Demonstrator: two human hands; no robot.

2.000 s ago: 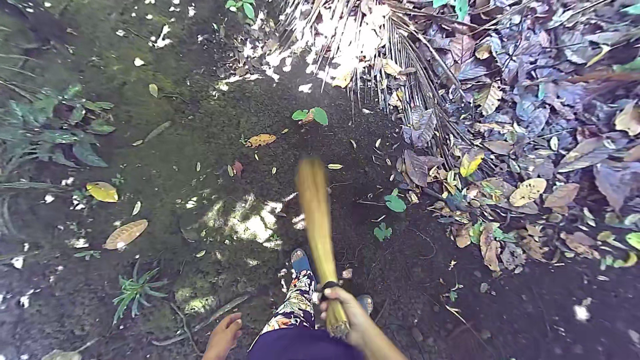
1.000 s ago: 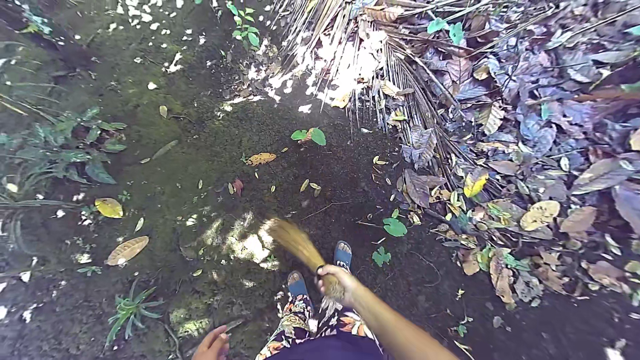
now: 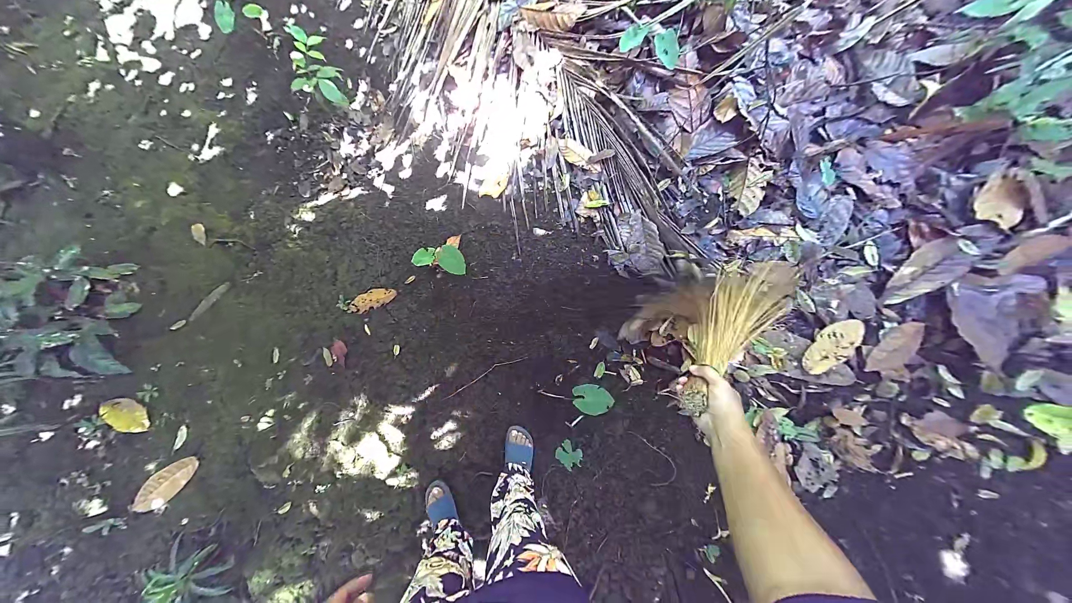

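Observation:
My right hand (image 3: 712, 398) grips the bound lower end of a stick broom (image 3: 733, 322) made of thin yellowish bristles. Its bristles fan upward and touch the edge of the pile of dry brown leaves (image 3: 804, 218) at the right; part of the fan is blurred. At the bottom edge only some fingers of my left hand (image 3: 350, 590) show, low beside my left trouser leg, and the rest is cut off. Small yellow and green leaves lie on the dark soil beside the broom.
A dried palm frond (image 3: 620, 151) lies across the top middle by the leaf pile. Green plants (image 3: 75, 314) grow at the left edge, and a spiky plant (image 3: 184, 578) at the lower left. My feet in blue sandals (image 3: 518, 450) stand on dark, mossy ground, with a green seedling (image 3: 440, 258) farther ahead.
My right hand has swung the broom to the right, from in front of my feet to the edge of the leaf pile. My left hand has dropped mostly out of view.

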